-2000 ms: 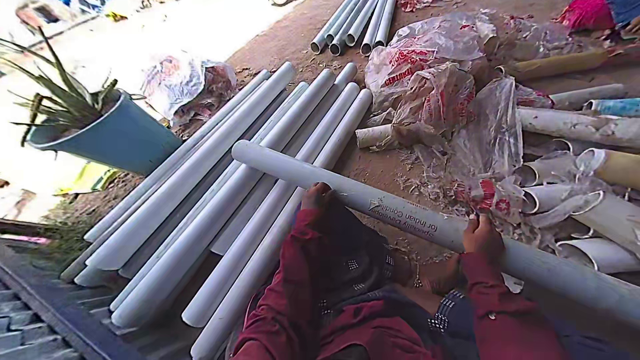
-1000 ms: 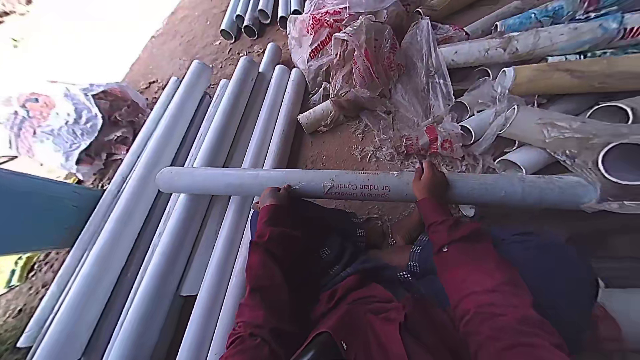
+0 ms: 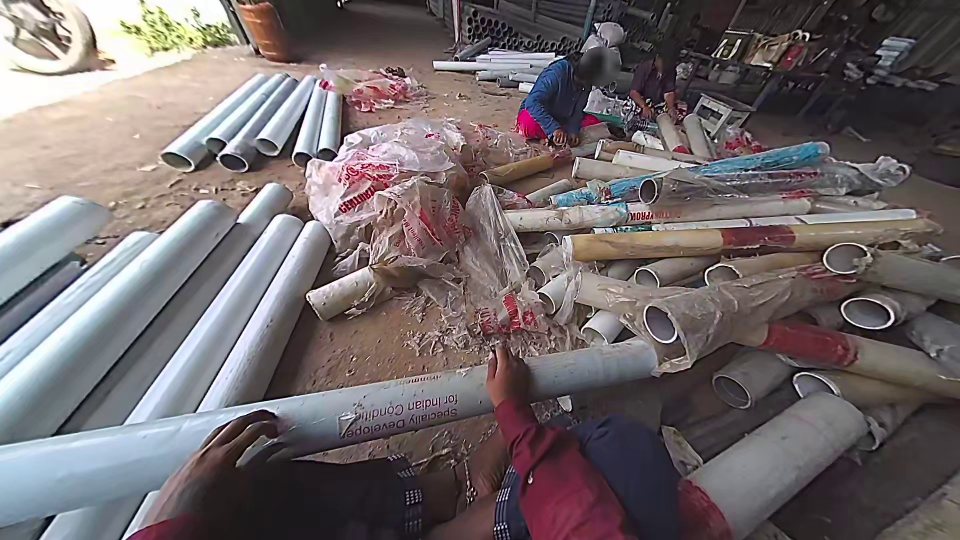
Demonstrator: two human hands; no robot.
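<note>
A long pale grey tube [image 3: 322, 420], probably plastic or card, lies slantwise across my lap, its far right end near the plastic-wrapped tubes. Printed writing and a small torn patch show on its middle. My right hand [image 3: 510, 379] is closed around its upper side, right of the print. My left hand [image 3: 225, 457] rests on the tube left of the print, fingers bent over it; the palm side is hidden. Similar bare tubes [image 3: 262, 319] lie side by side at the left, partly under the held one.
Crumpled clear plastic wrapping [image 3: 405, 202] with red print lies ahead, among paper scraps. Many wrapped and dirty tubes [image 3: 660, 244] are heaped at the right. Another row of tubes [image 3: 289, 116] lies farther off. Two people sit beyond the heap, one in a blue top [image 3: 555, 94].
The view has swung up and right. The held tube, roughly level a second ago, now slopes with its right end farther away. My left hand has moved from the print toward the tube's left part.
</note>
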